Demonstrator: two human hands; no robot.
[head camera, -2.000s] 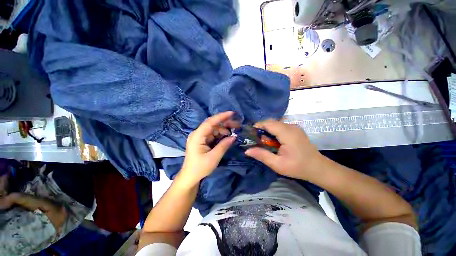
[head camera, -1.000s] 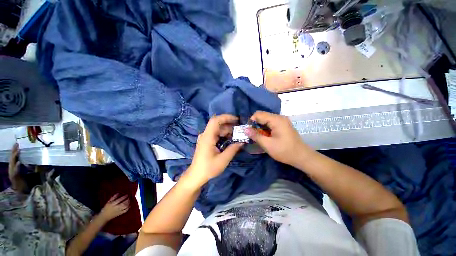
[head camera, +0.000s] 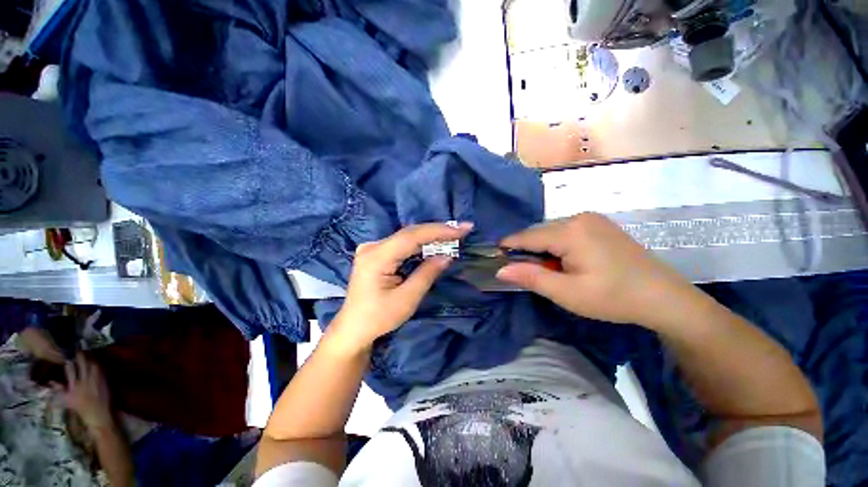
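Observation:
The blue garment (head camera: 371, 105) lies gathered over the left of the table and hangs over the front edge toward my lap. My left hand (head camera: 404, 276) pinches the cloth and a small white printed label (head camera: 440, 249) between thumb and fingers. My right hand (head camera: 571, 266) holds the orange-red and dark-handled thread snips (head camera: 533, 259), their blades pointing left at the cloth beside the label. Whether the blades touch thread or cloth is too small to tell.
The sewing machine head (head camera: 628, 19) stands at the upper right over its pale bed (head camera: 666, 119). A thin dark stick (head camera: 771, 179) lies behind the table-edge ruler (head camera: 742, 228). Blue cloth (head camera: 818, 333) lies below the table edge at right. Another person's arm (head camera: 95, 409) is at lower left.
The label was held between both hands and now stays in my left hand. My right hand has moved right, and the snips now extend from its fingers toward the cloth.

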